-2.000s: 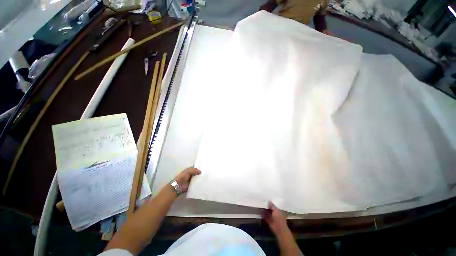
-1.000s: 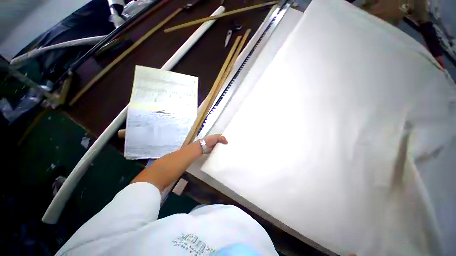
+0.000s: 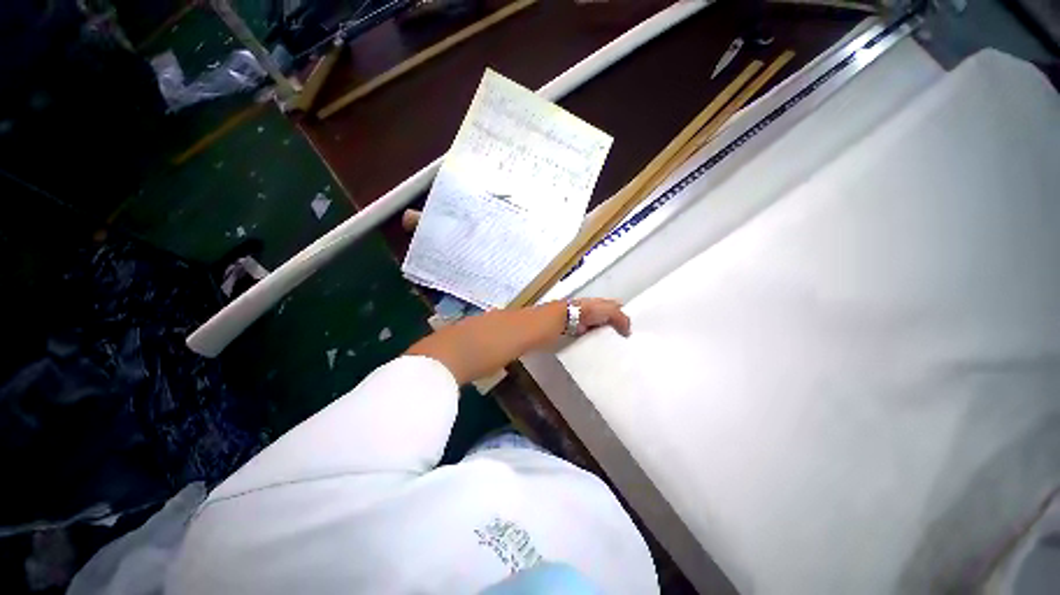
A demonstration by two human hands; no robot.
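The white fabric ply (image 3: pixel 814 349) covers the right side of the view, with soft folds at the lower right. My left hand (image 3: pixel 600 316), with a watch at the wrist, is at the ply's left edge near the table's front corner. Its fingers are closed on that edge, though the fingertips are partly hidden. Another white layer (image 3: pixel 744 221) shows beneath, beside the silver rail with dark marks (image 3: pixel 744 140). My right hand is out of the picture.
Two thin wooden strips (image 3: pixel 686 151) lie along the rail. Written papers (image 3: pixel 506 192) overlap the long pale tube (image 3: pixel 337 238), which overhangs the dark brown table (image 3: pixel 407 110). Shears (image 3: pixel 729 56) lie near the back. Scraps dot the green floor (image 3: pixel 296 256); dark plastic-like material (image 3: pixel 105 372) is at left.
The view has swung left, showing more floor and tube. My right hand, seen at the front cloth edge two seconds ago, has left the picture. My left hand remains at the cloth edge.
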